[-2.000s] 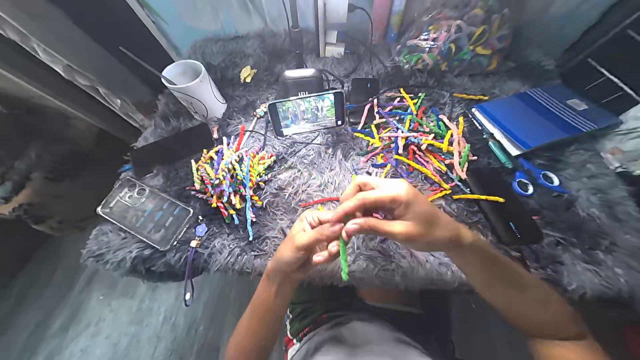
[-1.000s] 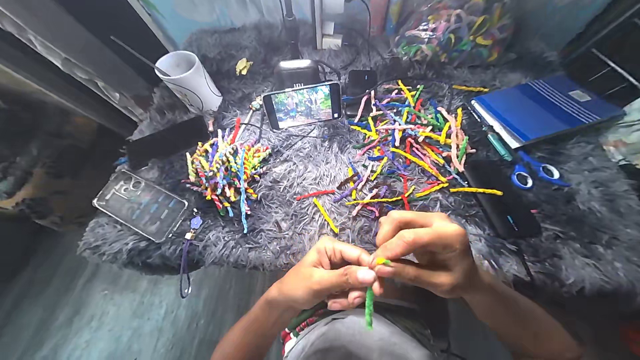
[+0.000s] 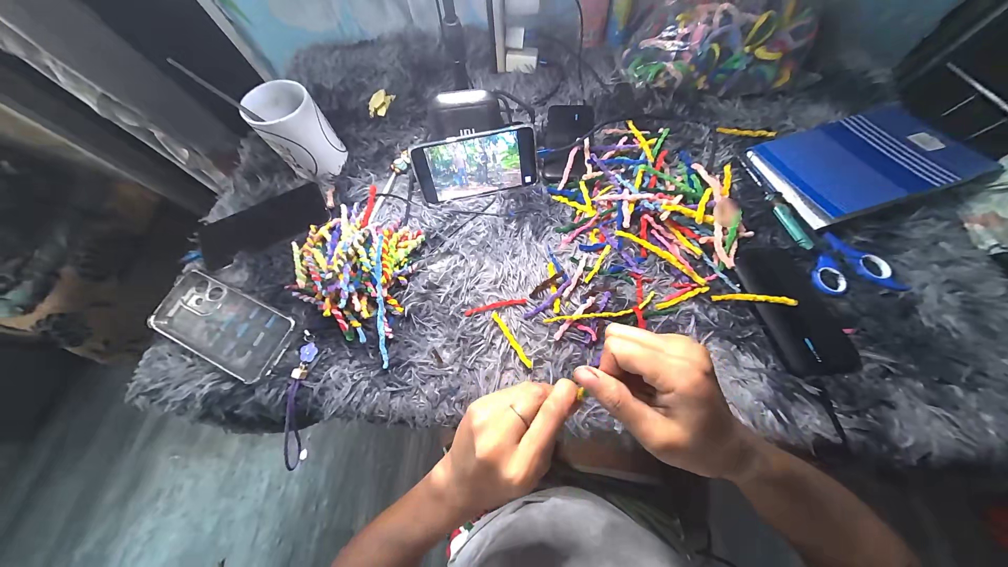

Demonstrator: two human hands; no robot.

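Near the table's front edge, my left hand (image 3: 512, 433) and my right hand (image 3: 665, 394) pinch a short yellow twisted strand (image 3: 581, 393) between thumbs and fingertips; most of it is hidden by the fingers. A purple bit shows by my right fingertips. Beyond my hands lies a loose heap of colourful twisted strands (image 3: 646, 213), with a red strand (image 3: 495, 307) and a yellow strand (image 3: 513, 340) apart from it at the left. Further left stands a dense bundle of multicoloured twisted pieces (image 3: 354, 272), a light blue one hanging down its front.
Grey shaggy fabric (image 3: 465, 370) covers the table. Around the heaps are a phone (image 3: 476, 164) with a lit screen, white cup (image 3: 295, 130), clear phone case (image 3: 221, 326), beaded strap (image 3: 294, 413), black power bank (image 3: 795, 311), blue scissors (image 3: 858, 264), blue notebook (image 3: 874, 161) and filled plastic bag (image 3: 717, 47).
The green strand that hung below my fingers in both earlier frames no longer shows there. My hands have closed further around the piece, and my left hand now turns its back upward.
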